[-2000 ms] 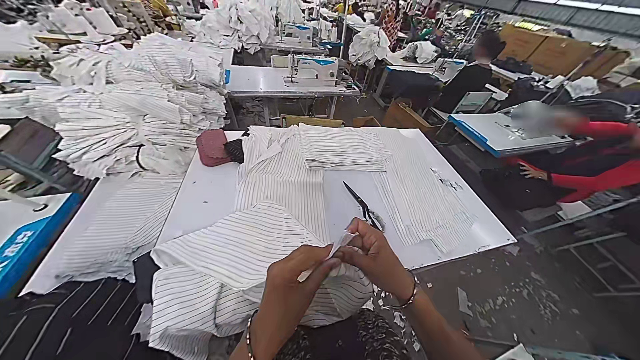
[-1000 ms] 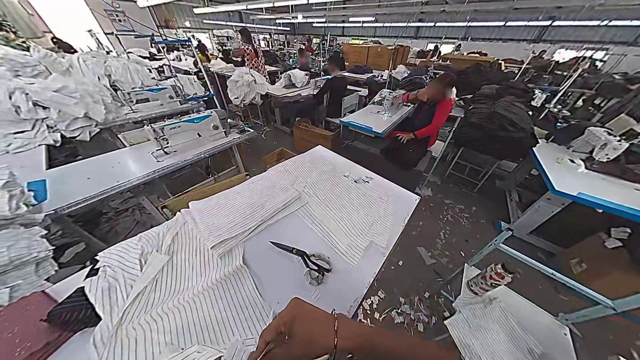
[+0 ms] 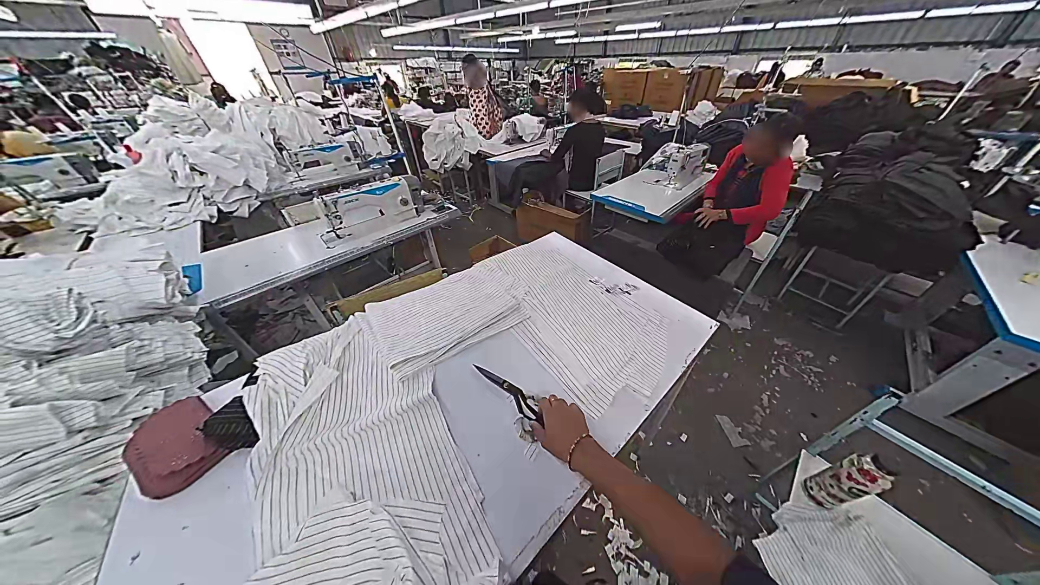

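Note:
My right hand (image 3: 562,429) is at the handles of black-handled fabric scissors (image 3: 512,392), which lie on the white table (image 3: 487,357) with the blades pointing away to the left. Its fingers cover part of the handles; how firmly they close on them cannot be told. Small fabric scraps (image 3: 526,431) lie beside the handles. White striped cloth (image 3: 382,431) spreads over the table's near left part, with a folded striped piece (image 3: 447,313) behind it and stacked striped panels (image 3: 589,325) to the right. My left hand is out of view.
A dark red pad (image 3: 175,447) with a black cloth piece (image 3: 231,424) sits at the left. Beyond stand piles of striped cloth (image 3: 89,366) and a sewing machine (image 3: 370,203) on its table. A person in red (image 3: 760,187) sits at another machine. Scraps litter the floor.
My right hand has reached out to the scissors. Two seconds ago both hands held a piece of white cloth together; my left hand is no longer seen. The view has swung to the right.

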